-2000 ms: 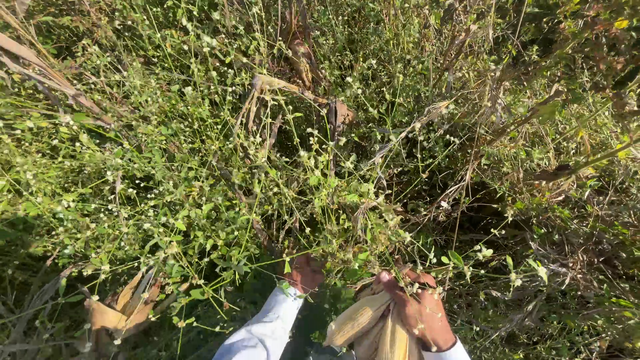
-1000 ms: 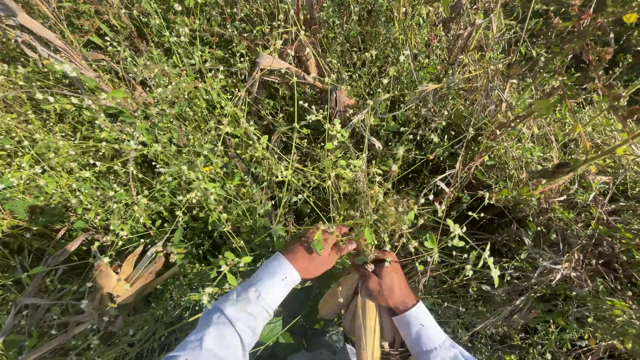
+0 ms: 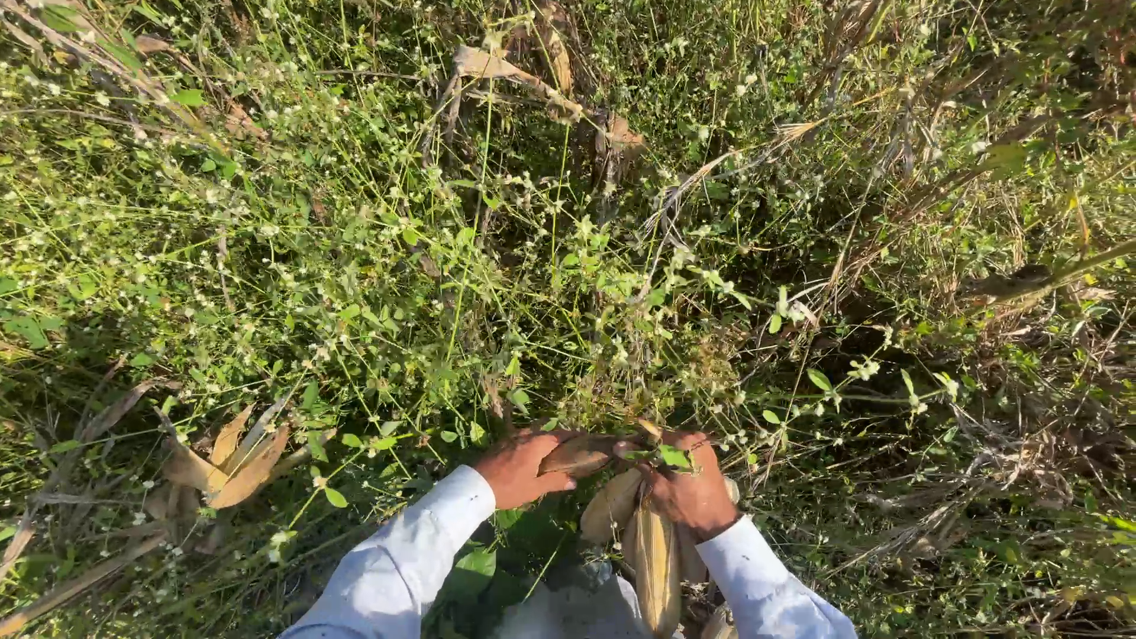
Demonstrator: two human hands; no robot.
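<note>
Low in the view, my left hand [image 3: 524, 468] is closed around a brown, dry-husked ear of corn [image 3: 575, 456], whose other end reaches toward my right hand. My right hand [image 3: 690, 484] grips the upper ends of several dry corn ears in pale husks; one long ear [image 3: 657, 568] hangs straight down below the palm and a shorter one [image 3: 611, 507] tilts to the left. The fingers of both hands are partly hidden by leaves and husk. Small green leaves lie over the right hand.
Dense green weeds with small whitish flower heads [image 3: 355, 266] surround the hands. Opened dry husks [image 3: 232, 466] stand at the lower left. A bent dry corn stalk [image 3: 519, 75] rises at the top middle, and a thick stem [image 3: 1065, 273] crosses the right side.
My left hand, one second ago in front of the foliage with fingers spread, now holds a brown ear. The right hand keeps hold of the pale ears.
</note>
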